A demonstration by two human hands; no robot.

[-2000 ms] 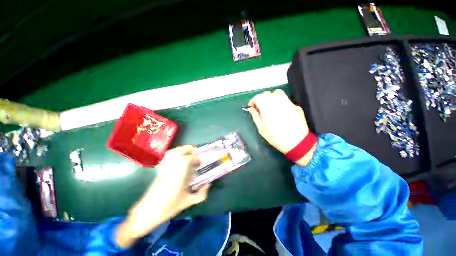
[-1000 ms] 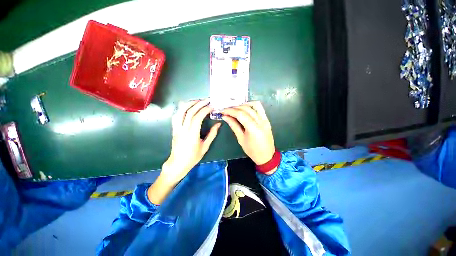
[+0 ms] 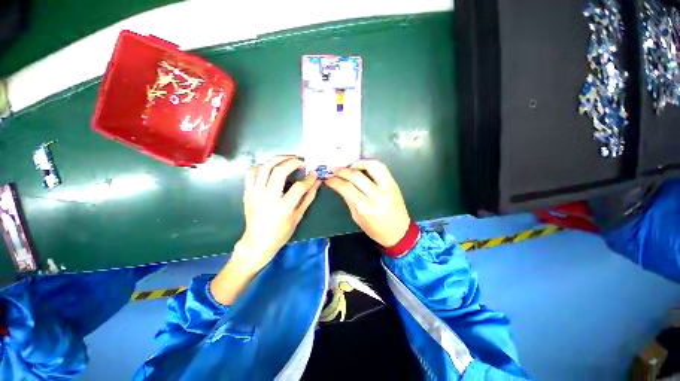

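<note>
An open phone body (image 3: pixel 332 123) lies upright on the green bench top, pale inside with a pinkish edge. Its upper end is blue and silvery, with an orange and dark ribbon connector (image 3: pixel 340 100) below. A small blue-silver circuit board (image 3: pixel 323 171) sits at its near short end. My left hand (image 3: pixel 274 197) touches the near left corner, and my right hand (image 3: pixel 370 197), with a red wristband, touches the near right corner. The fingertips of both hands meet around the small board.
A red bin (image 3: pixel 162 99) with thin gold strips stands at the left. A black divided tray (image 3: pixel 537 160) with heaps of blue-silver boards is at the right. A small part (image 3: pixel 46 165) and a pink-edged phone body (image 3: pixel 15 227) lie far left. People in blue sleeves show at both sides.
My right hand came from the tray side to the phone body, which was turned upright and laid on the bench. Since a second ago, both hands' fingertips have closed in on its near end.
</note>
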